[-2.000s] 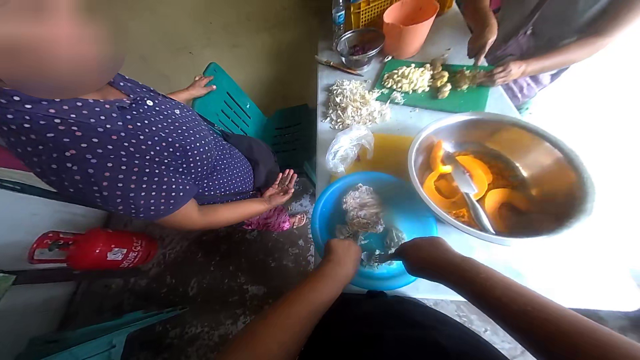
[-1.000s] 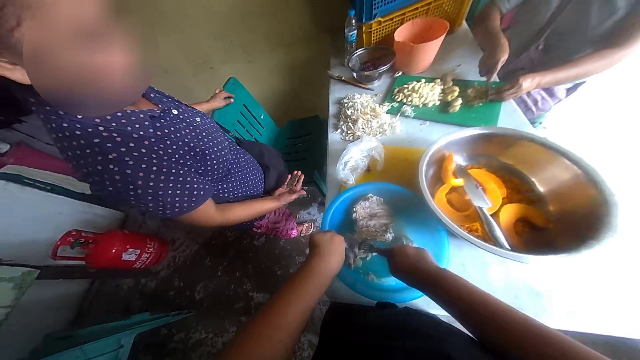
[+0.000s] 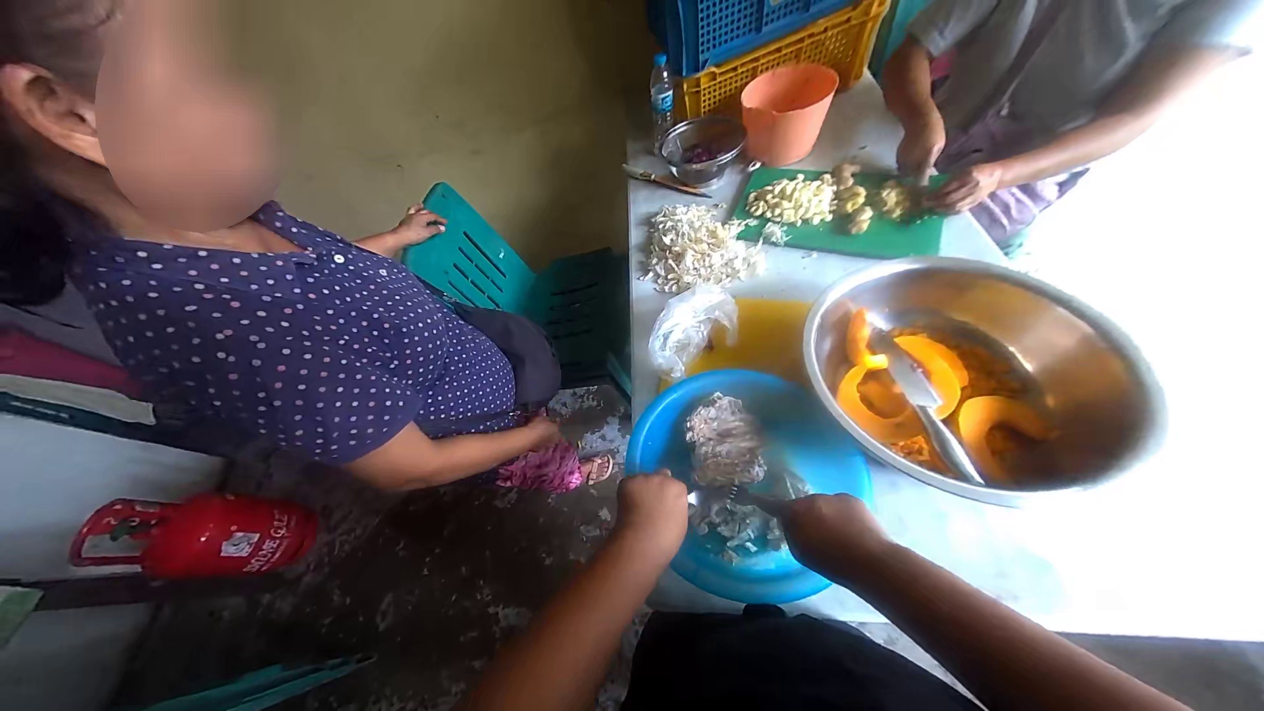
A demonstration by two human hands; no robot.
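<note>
A blue plastic basin (image 3: 647,425) stands at the table's near edge, with a lump of pale, greyish shredded food (image 3: 726,439) and looser shreds below it. My left hand (image 3: 654,509) is closed at the basin's left rim, on what looks like a utensil handle; a metal end shows beside it. My right hand (image 3: 834,533) is closed on the handle of a fork-like metal utensil (image 3: 755,499), whose tip reaches into the shreds. Right of the basin, a large steel bowl (image 3: 1096,365) holds cut pumpkin pieces (image 3: 997,420) and a knife (image 3: 933,415).
A co-worker's hands (image 3: 953,183) work at a green cutting board (image 3: 889,237) with peeled garlic and ginger-like pieces. Garlic peelings (image 3: 696,247), a plastic bag (image 3: 691,326), a glass bowl (image 3: 703,148) and an orange container (image 3: 788,109) share the table. Another person (image 3: 326,336) stands left, near a red gas cylinder (image 3: 232,536).
The standing person's near hand, earlier held out palm up, is now lowered beside the body. My hands stay over the basin, moving slightly. The view has shifted somewhat.
</note>
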